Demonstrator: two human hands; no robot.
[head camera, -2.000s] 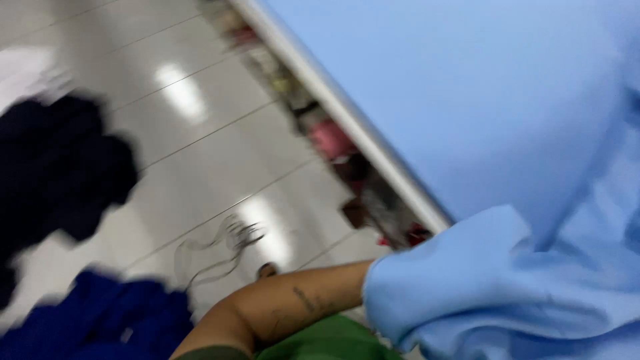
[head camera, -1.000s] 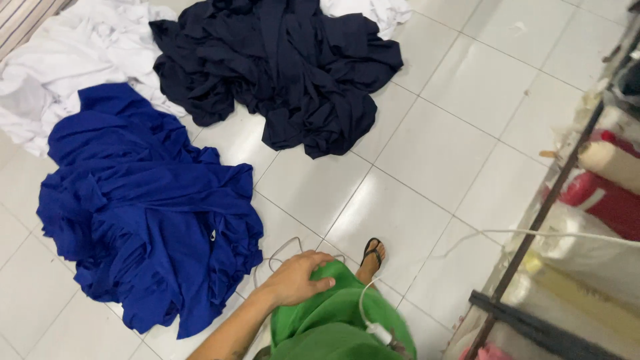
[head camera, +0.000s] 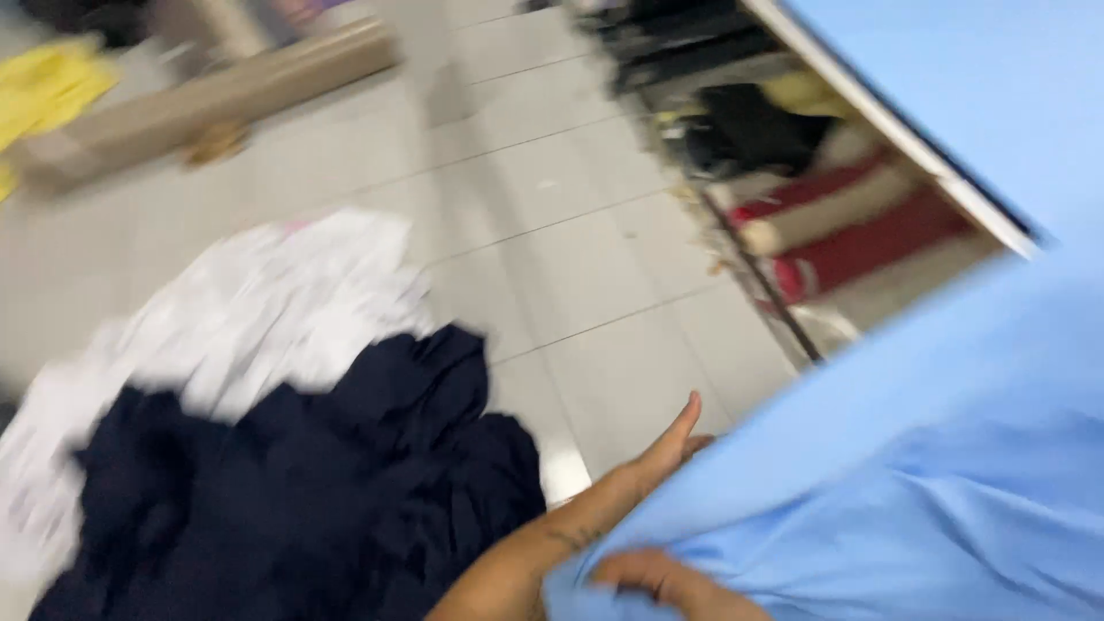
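Observation:
Light blue fabric (head camera: 828, 448) hangs over the table edge and fills the lower right of the head view. My left hand (head camera: 677, 444) is beside and partly behind the fabric's hanging edge, its thumb pointing up; the fabric hides most of its fingers, so its hold cannot be told. At the bottom, my right hand (head camera: 660, 582) is closed on the fabric's edge near my left forearm, its fingers curled and blurred.
A dark navy cloth pile (head camera: 319, 483) and a white cloth pile (head camera: 276, 302) lie on the tiled floor. Fabric rolls (head camera: 871, 241) are stored under the table (head camera: 914, 138). A long brown roll (head camera: 224, 103) and yellow cloth (head camera: 52, 86) are at the upper left.
A second ago one hand was at the green garment, with no light blue fabric in view; now both hands are at that fabric. The view has swung back toward the table.

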